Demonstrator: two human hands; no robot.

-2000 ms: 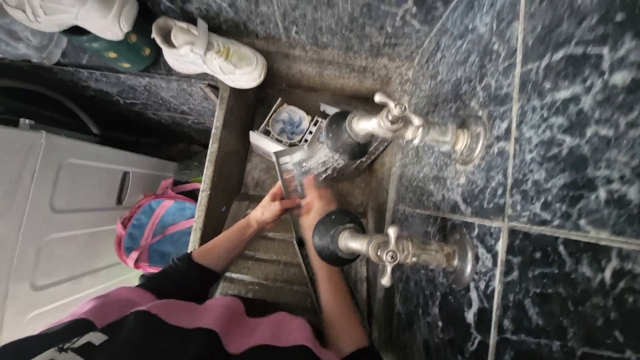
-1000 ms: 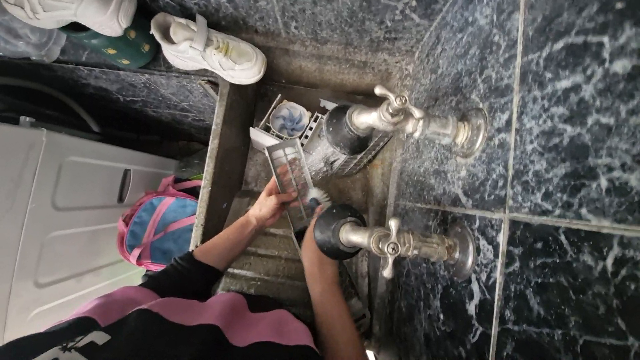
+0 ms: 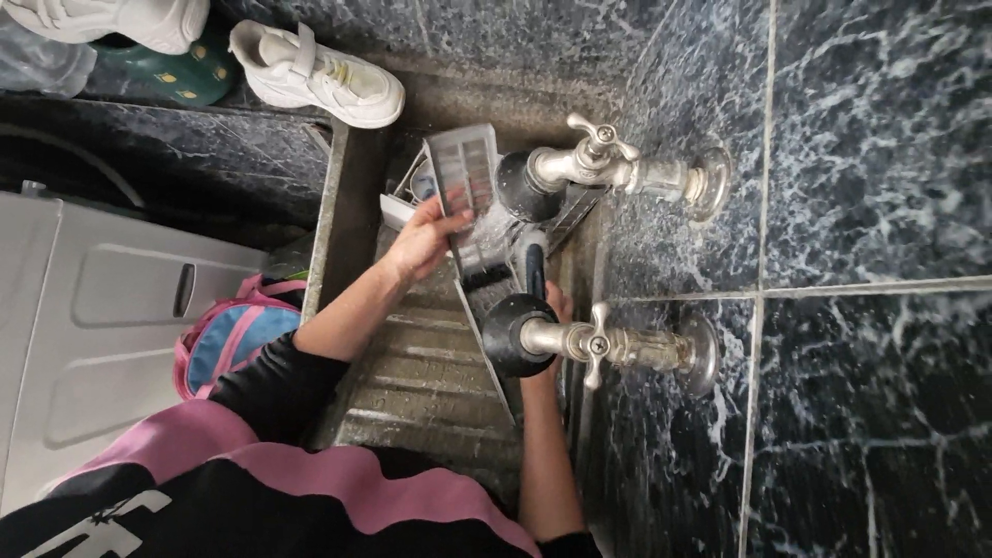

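My left hand (image 3: 425,239) holds a thin rectangular grille panel (image 3: 463,159) with a mesh-like grid, its fingers curled over the panel's left edge. The panel is tilted over the stone sink, and water from the upper tap (image 3: 593,159) runs over it. Partly hidden behind the lower tap (image 3: 597,341), my right hand (image 3: 556,301) is closed round a dark-handled brush (image 3: 535,267), close to the panel's lower part. Below my left hand, a long thin edge slants down the sink (image 3: 434,360), past the lower tap. A white plastic part (image 3: 397,211) lies behind the panel.
A white shoe (image 3: 329,77) rests on the ledge at the sink's upper left corner, beside a green container (image 3: 182,74) and another white shoe (image 3: 116,19). Left of the sink are a blue and pink bag (image 3: 236,341) and a white appliance (image 3: 116,310). Dark marbled tiles (image 3: 868,155) cover the wall.
The panel has moved up in the view, under the upper tap, and now covers much of the white part with the round blue piece. My left hand has moved up with it.
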